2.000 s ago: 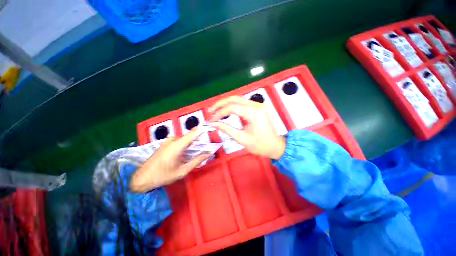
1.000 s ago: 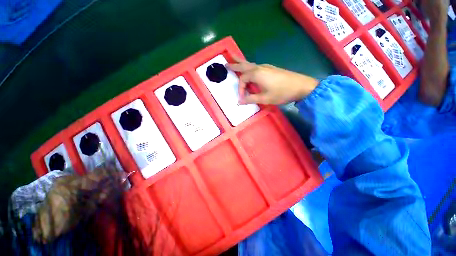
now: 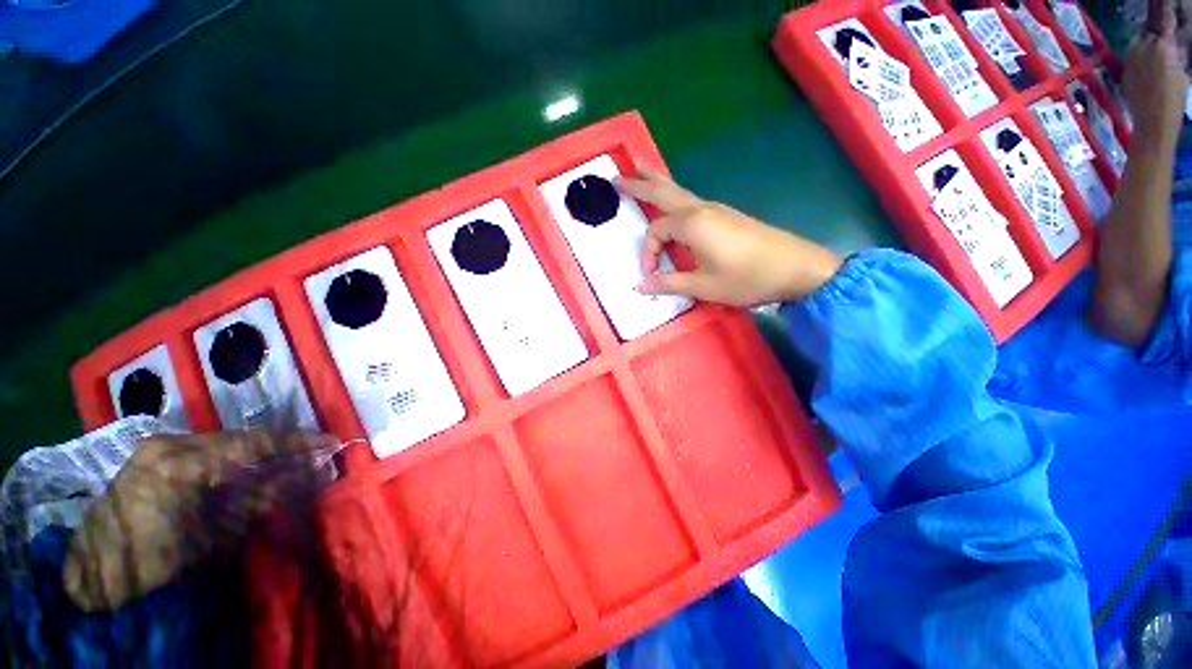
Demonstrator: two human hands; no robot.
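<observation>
The red tray (image 3: 523, 425) has white units with black round parts in its upper row; the visible lower pockets hold no units. My right hand (image 3: 712, 248) is on the rightmost white unit (image 3: 604, 261), fingertips touching its right side and lower part; whether a label is under them cannot be told. My left hand (image 3: 157, 516) is at the lower left, partly hidden by dark hair-like strands, with the white label strip (image 3: 79, 457) around it and a thin white end at its fingertips. The middle white unit (image 3: 392, 392) shows small dark print.
A neighbouring red tray (image 3: 902, 196) with labelled units lies at the upper right. Another person's arm (image 3: 1135, 235) reaches in beside it at the right edge. The dark green surface (image 3: 392, 118) lies behind the trays. A blue object (image 3: 66, 16) is at the top left.
My right hand has moved from the middle of the tray to the rightmost unit. My left hand now sits at the lower left with the strip. The view has shifted.
</observation>
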